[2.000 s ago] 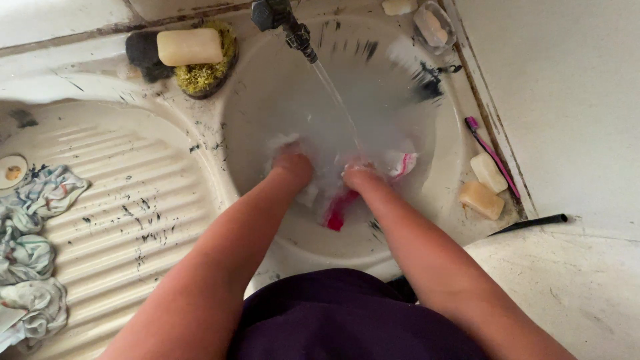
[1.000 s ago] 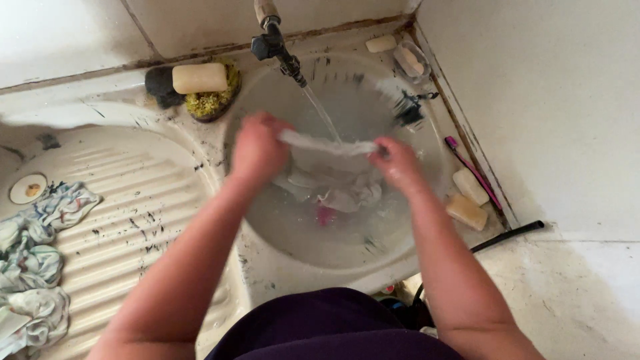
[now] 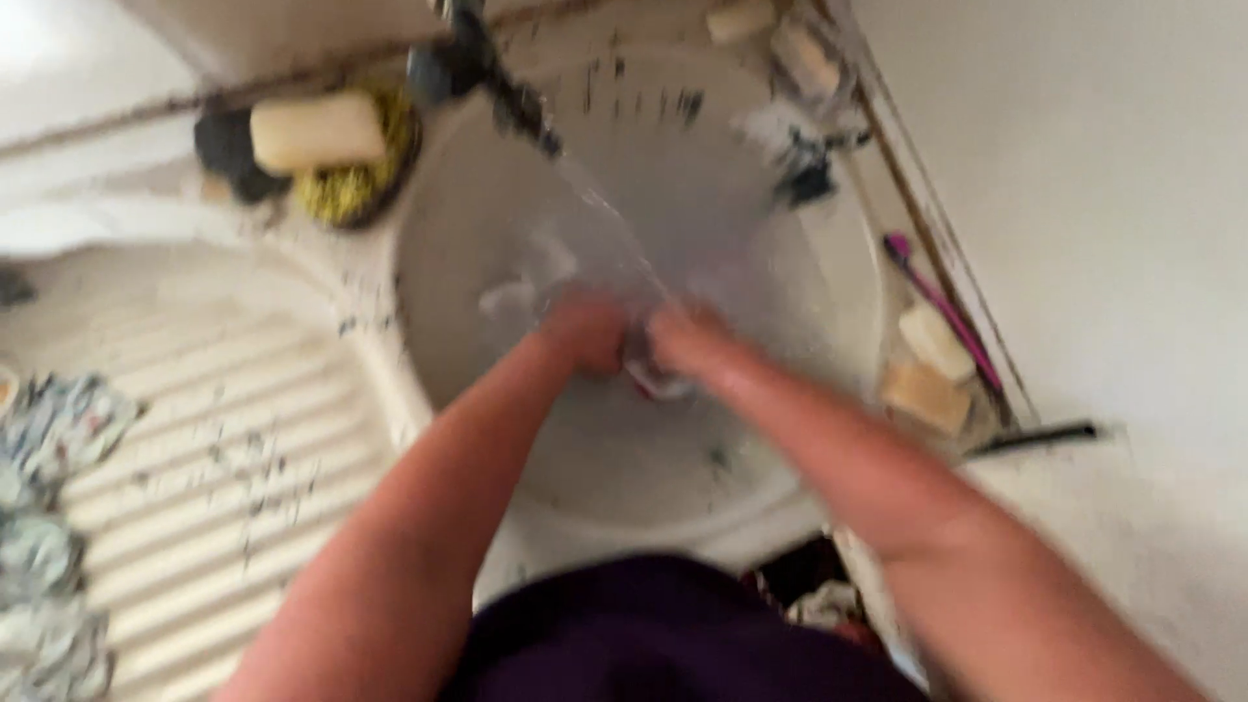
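Note:
My left hand (image 3: 588,331) and my right hand (image 3: 687,336) are close together, low in the cloudy water of the round sink basin (image 3: 624,497). Whitish cloth with a bit of red (image 3: 663,382) shows between and just below them; more pale cloth (image 3: 526,283) lies in the water beyond my left hand. The fingers of both hands are blurred and partly under water, so their grip cannot be made out. From the tap (image 3: 507,97) a thin stream runs down beside my right hand.
Wet patterned cloths (image 3: 68,429) lie on the ribbed drainboard (image 3: 214,468) at left. A soap bar (image 3: 317,132) rests on a yellow scourer (image 3: 341,195) behind it. Along the right rim are a pink toothbrush (image 3: 946,312), soap pieces (image 3: 928,395) and a black stick-like object (image 3: 1038,439).
One second ago my hands held a whitish cloth stretched between them above the water. They have since come together and gone down into the basin.

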